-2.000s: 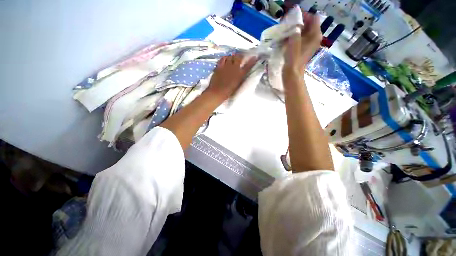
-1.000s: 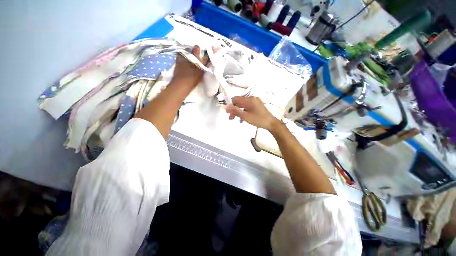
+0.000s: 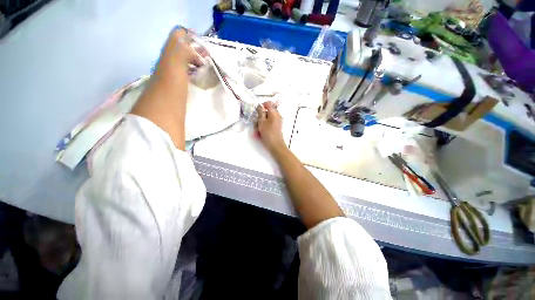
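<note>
A narrow fabric strip [image 3: 226,75], white with a dark line along it, is stretched between my hands above the table. My left hand [image 3: 190,51] holds its upper end at the upper left, with the fingers partly hidden. My right hand [image 3: 268,122] pinches its lower end near the middle of the table. Whitish fabric [image 3: 211,114] hangs and lies below the strip. The pile of strips [image 3: 88,140] lies at the left, mostly hidden behind my left arm.
The sewing machine [image 3: 405,88] stands at the right. Small orange-handled scissors [image 3: 417,180] and shears with olive-gold loops [image 3: 468,227] lie near the front edge with its ruler [image 3: 375,215]. A blue tray [image 3: 264,36] and thread cones [image 3: 317,13] are at the back.
My left hand has moved up and left, drawing the strip out straight. My right hand keeps hold of the strip's lower end. The view has shifted right, showing more of the machine and shears.
</note>
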